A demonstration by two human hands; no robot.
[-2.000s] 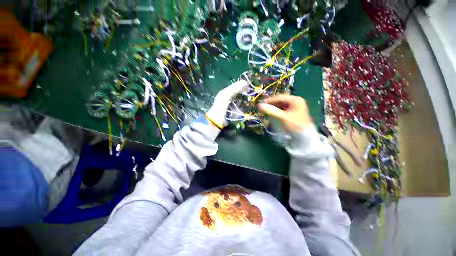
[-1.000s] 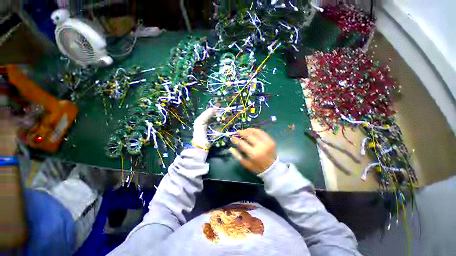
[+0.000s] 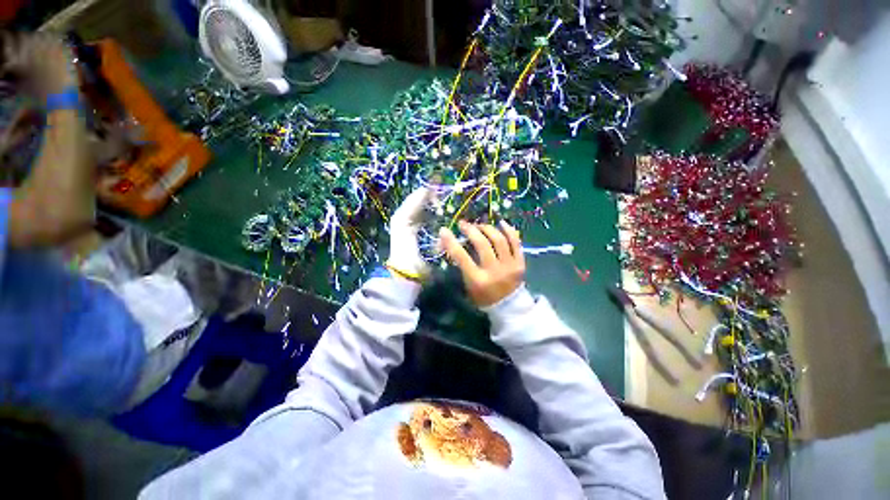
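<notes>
A wired unit [image 3: 480,186] with green rings, white leads and long yellow wires lies in front of me on the green bench top. My left hand [image 3: 410,234], in a white glove with a yellow cuff, holds its left side; the fingertips are partly hidden among the wires. My bare right hand [image 3: 485,262] is at its near edge, fingers bent over the wires; whether they pinch a wire cannot be told. A white lead [image 3: 551,250] sticks out to the right of my right hand.
Green wired units [image 3: 332,200] lie left, a large heap [image 3: 586,59] behind. Red leads [image 3: 707,225] sit on the brown board [image 3: 659,376], with dark pliers [image 3: 656,327] and yellow-green units [image 3: 756,361]. A fan [image 3: 242,44], orange tool [image 3: 156,161] and another person's arm [image 3: 54,166] are left.
The view has shifted, showing more of the far heap. My right hand's fingers are more spread over the wires. Another person's arm has come into view at the left.
</notes>
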